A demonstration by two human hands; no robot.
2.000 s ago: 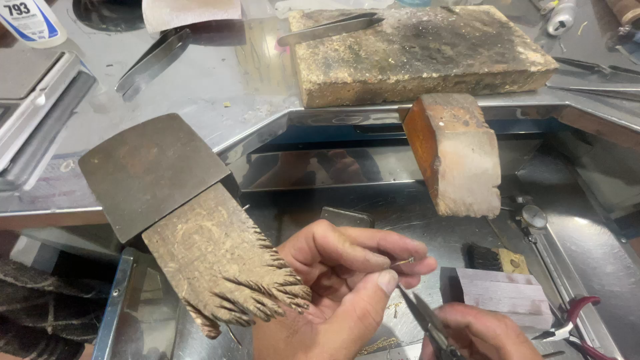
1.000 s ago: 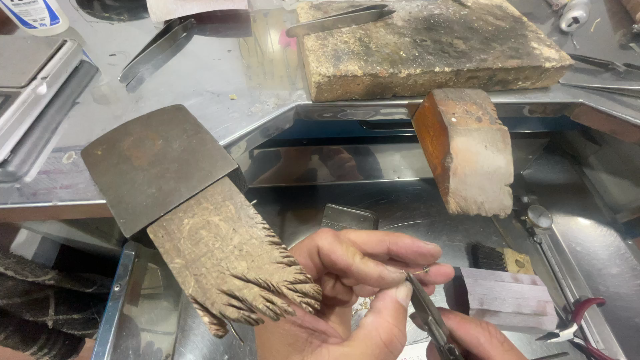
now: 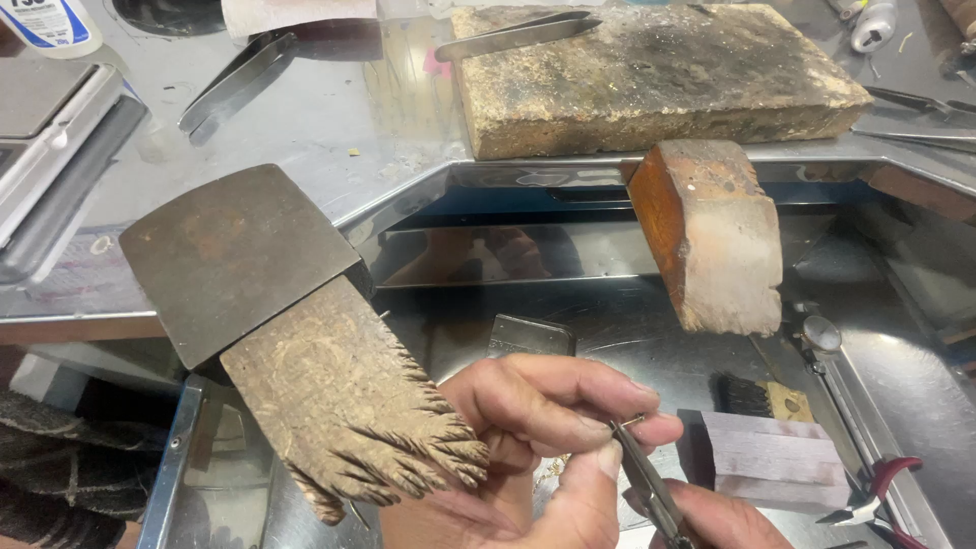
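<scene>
Between the thumb and fingers of my left hand (image 3: 549, 427) is a tiny gold-coloured wire piece (image 3: 633, 419), too small to make out fully. My right hand (image 3: 717, 518), partly cut off by the lower edge, holds slim metal pliers (image 3: 644, 476). Their tips touch the small piece at my left fingertips. Just left of my left hand juts a notched wooden bench pin (image 3: 328, 374), with a steel bench block (image 3: 240, 255) at its upper end. Small gold-coloured bits (image 3: 550, 473) lie below my left hand.
A scorched soldering board (image 3: 656, 84) with tweezers (image 3: 518, 36) lies on the bench. A worn wooden block (image 3: 724, 244) juts over the metal tray. In the tray are a brush (image 3: 762, 400), a dial caliper (image 3: 850, 389), a pale faceted block (image 3: 774, 461) and red-handled cutters (image 3: 877, 492).
The pliers in my right hand have come up to the small piece at my left fingertips; two seconds ago their tips were lower. My left hand keeps its pinch.
</scene>
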